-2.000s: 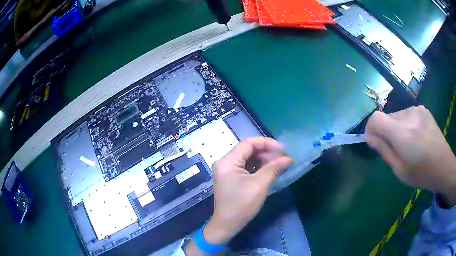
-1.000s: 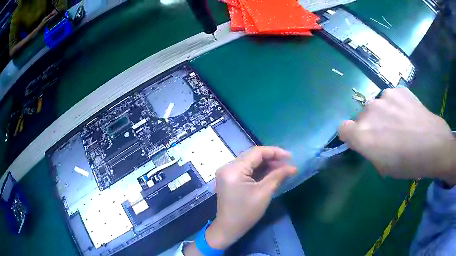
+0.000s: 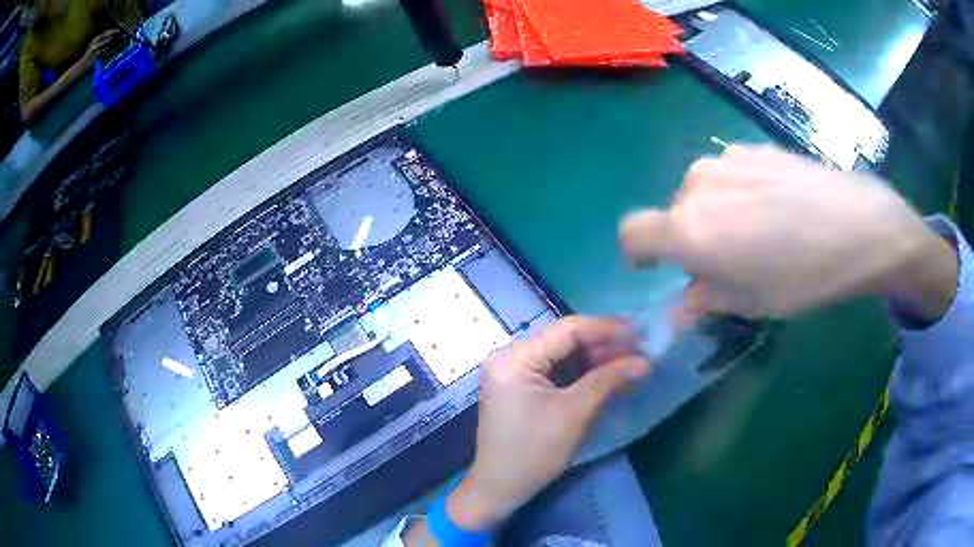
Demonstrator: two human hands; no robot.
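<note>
My left hand (image 3: 550,401), with a blue band on its wrist, pinches the edge of a clear plastic bag (image 3: 652,390) right of the laptop base. My right hand (image 3: 774,230) is over the bag's upper end, its fingers blurred; whether it holds anything is hard to tell. Dark pieces (image 3: 732,344) show at the bag's right side. The open laptop base (image 3: 497,280) lies left of my hands, with a black mainboard (image 3: 267,310) across its upper part and a dark touchpad module (image 3: 363,401) lower down. A white ribbon cable (image 3: 358,350) runs above the module.
A blue parts bin (image 3: 34,438) stands at the left. Red-orange bubble bags (image 3: 582,32) lie at the top beside the pale rail (image 3: 267,152). A second laptop base (image 3: 785,91) is upper right. A dark tool (image 3: 433,32) hangs over the rail. A person (image 3: 64,53) sits across at upper left.
My right hand has moved left from the bench's right side to the bag, near my left hand. The white strips with blue ends it held earlier no longer show clearly. My left hand keeps its pinch.
</note>
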